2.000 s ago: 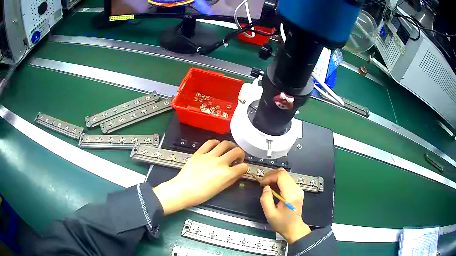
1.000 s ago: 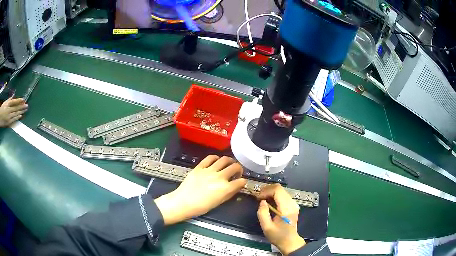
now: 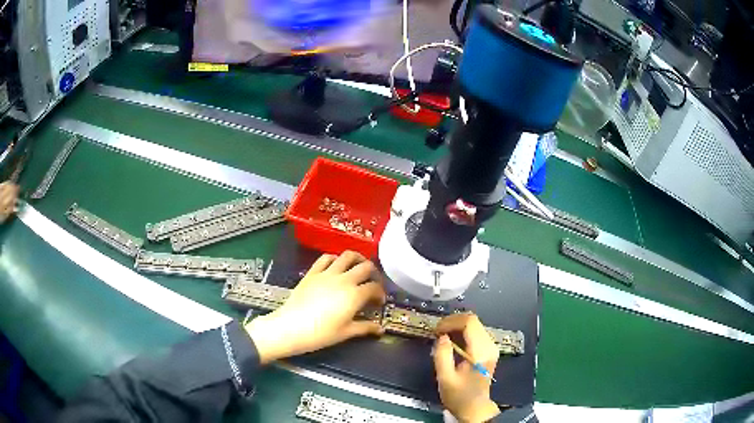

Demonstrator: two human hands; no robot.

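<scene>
A long metal strip fixture (image 3: 413,323) lies across the black base plate (image 3: 347,360) below the video microscope (image 3: 475,165) and its white ring (image 3: 434,264). My left hand (image 3: 326,306) lies over the strip's middle-left part, fingertips on it, holding it. My right hand (image 3: 465,363) holds a thin tan tool with a blue end (image 3: 473,361) like a pencil. Its tip is hidden at my fingers, close to the strip. The small parts on the strip are too small to tell apart.
A red bin (image 3: 339,206) with small pale parts stands left of the microscope. Several strips (image 3: 198,265) lie at the left, one (image 3: 347,408) at the near edge, others (image 3: 597,261) at the right. A monitor (image 3: 306,33) stands behind. Another person's hand (image 3: 8,200) is at the far left edge.
The view has tilted up. My left hand has shifted slightly left along the strip. The other person's hand has drawn back, leaving a strip at the far left. A strip at the right has moved left.
</scene>
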